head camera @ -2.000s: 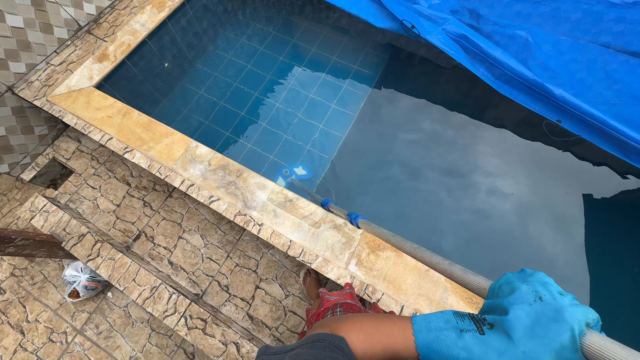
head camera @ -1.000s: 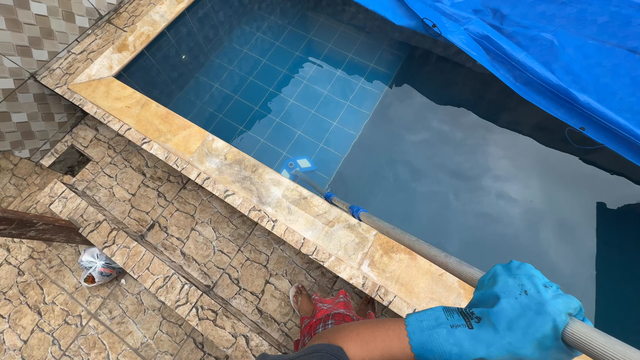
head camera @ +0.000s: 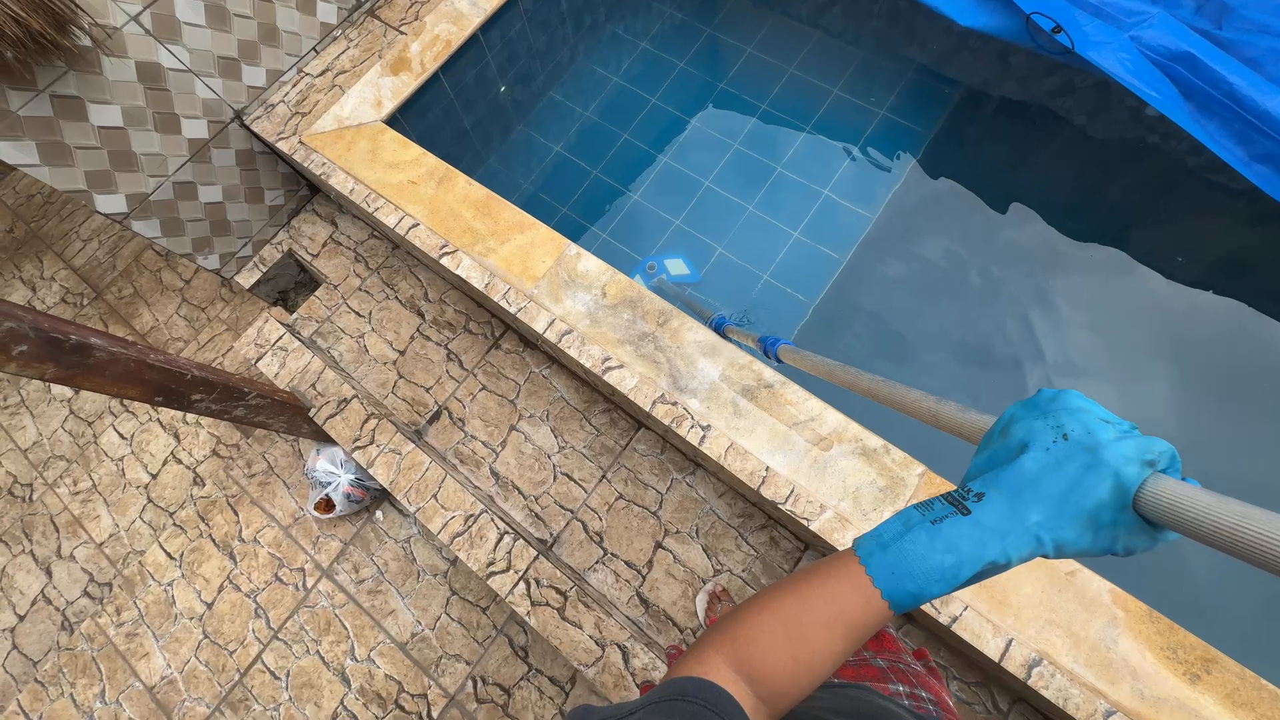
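Note:
My left hand (head camera: 1070, 480), in a blue rubber glove, is closed around a ribbed grey telescopic pole (head camera: 880, 390) over the pool's edge. The pole runs from the right edge of the view down to the left into the water, with blue locking collars (head camera: 772, 346) along its lower part. At its far end a blue and white pool cleaning head (head camera: 667, 268) lies under water, partly hidden by the stone rim, near the tiled floor (head camera: 740, 200). My right hand is out of view.
The pool has a pale stone coping (head camera: 680, 370). A blue tarpaulin (head camera: 1180, 60) covers the far right side. Below lie stone-patterned steps (head camera: 500, 430), a square opening (head camera: 285, 282), a wooden post (head camera: 150, 375), and a tied plastic bag (head camera: 338, 482).
The view has shifted, showing more of the paving at left. My left hand stays around the pole, and the cleaning head remains under water near the same pool wall.

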